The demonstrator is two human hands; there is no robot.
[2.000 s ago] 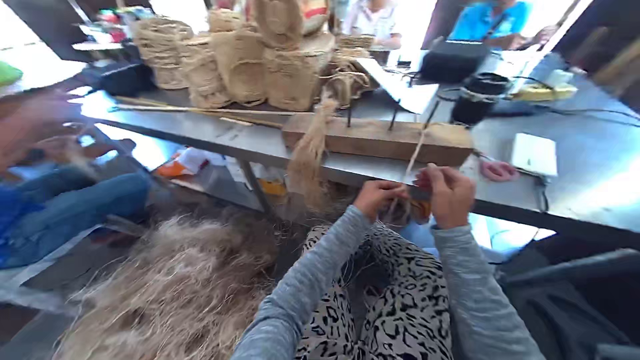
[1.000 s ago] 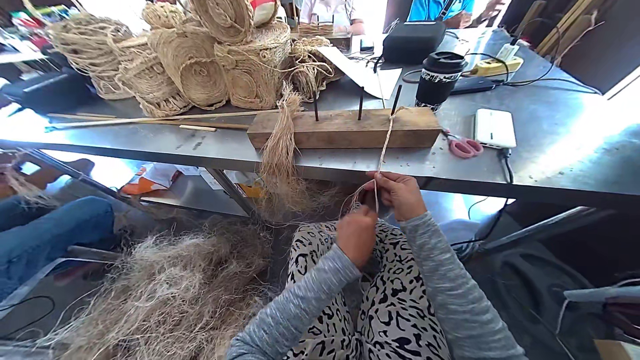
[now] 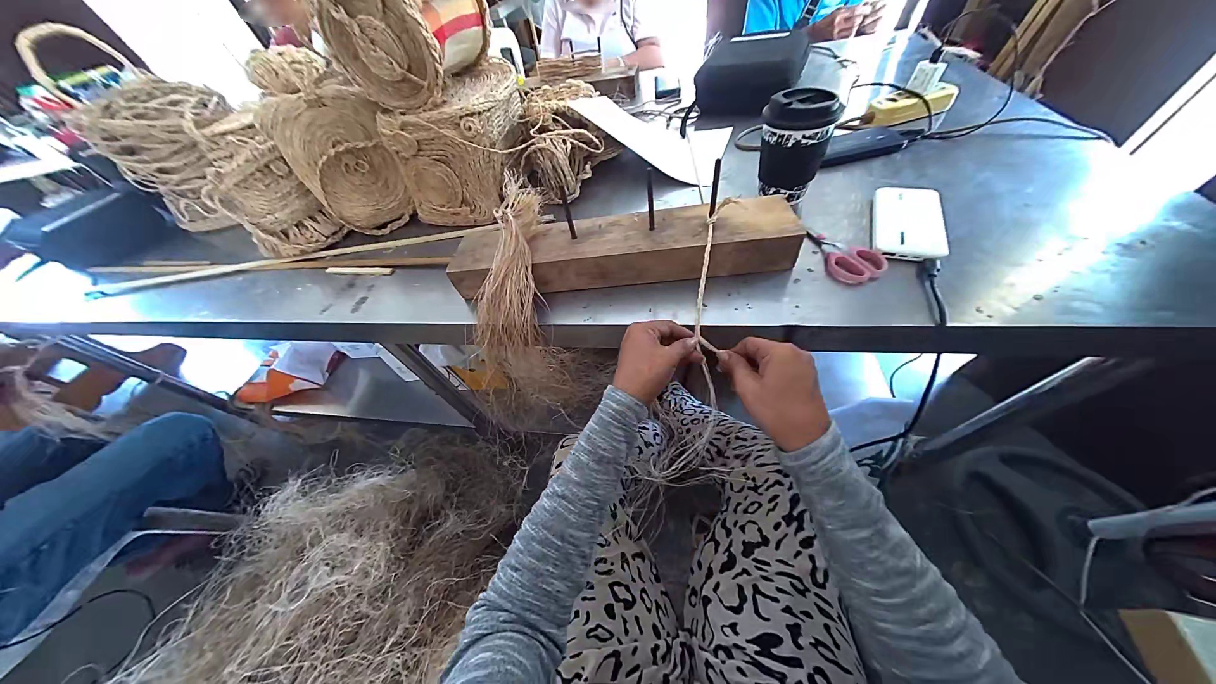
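A braided natural-fiber cord (image 3: 704,275) runs from the right metal rod (image 3: 714,187) of a wooden block (image 3: 627,249) down over the table's front edge. At its lower end my left hand (image 3: 652,359) pinches strands from the left, and my right hand (image 3: 774,385) pinches strands from the right, the two a little apart. Loose fiber ends (image 3: 689,456) hang below them over my patterned trousers. A bundle of combed fibers (image 3: 508,275) drapes over the block's left part. A big heap of loose fibers (image 3: 351,560) lies at lower left.
Coiled fiber rolls (image 3: 361,171) are stacked at back left, near thin sticks (image 3: 285,266). Scissors with pink handles (image 3: 853,264), a white power bank (image 3: 909,223), a black-lidded cup (image 3: 796,142) and a yellow power strip (image 3: 912,104) stand right. People sit across the table and at left.
My hands have moved from close together to slightly apart, with the cord's strands spread between them. The view has shifted since the oldest frame.
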